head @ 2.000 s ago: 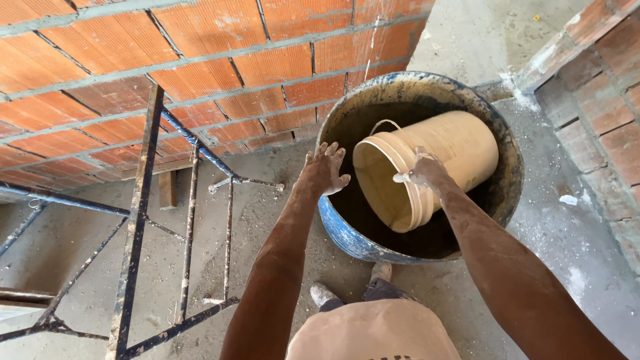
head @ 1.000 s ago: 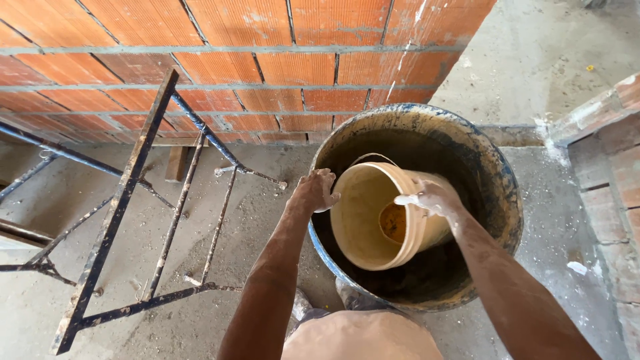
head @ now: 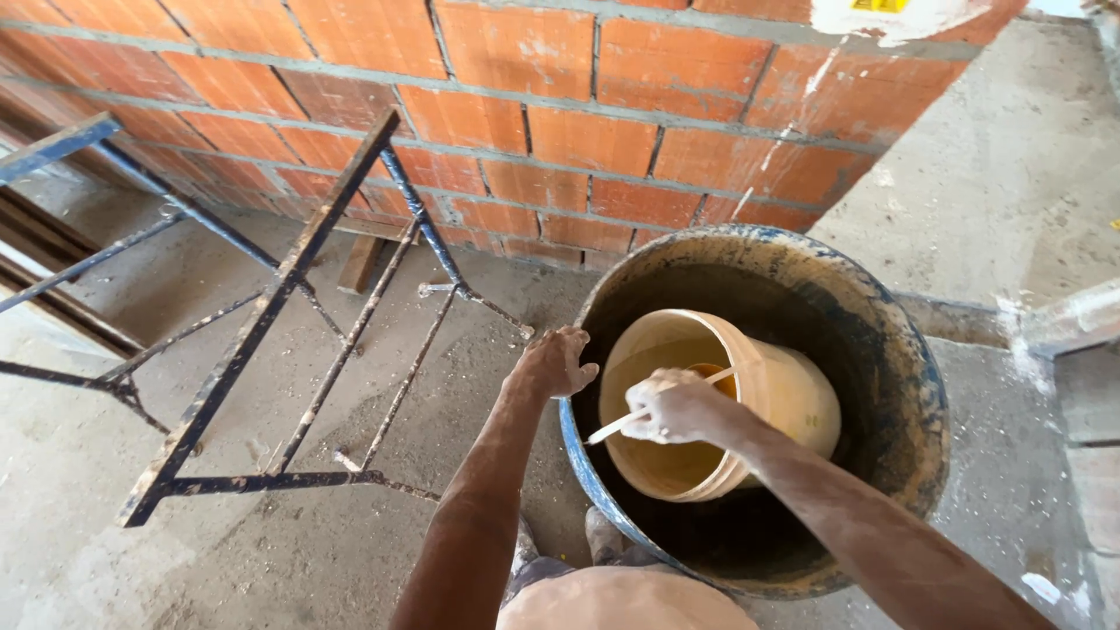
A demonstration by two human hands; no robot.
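Observation:
A cream plastic bucket lies tilted inside a large blue drum with a stained, mortar-crusted inner wall. Across the bucket's mouth, my right hand is closed around a thin pale stick or handle, which may be the bucket's bail grip. Something orange-brown shows in the bucket behind that hand. My left hand is at the drum's left rim, its fingers bent and holding nothing that I can see. Whether it touches the rim is hard to tell.
To the left stands a blue, rusty metal scaffold frame on the concrete floor. A hollow-brick wall runs behind the frame and the drum. A short wood block lies by the wall's foot. At the far right is another block wall.
My right hand has moved off the bucket's rim to over its mouth and grips the pale stick. My left hand has come away from the bucket to the drum's rim.

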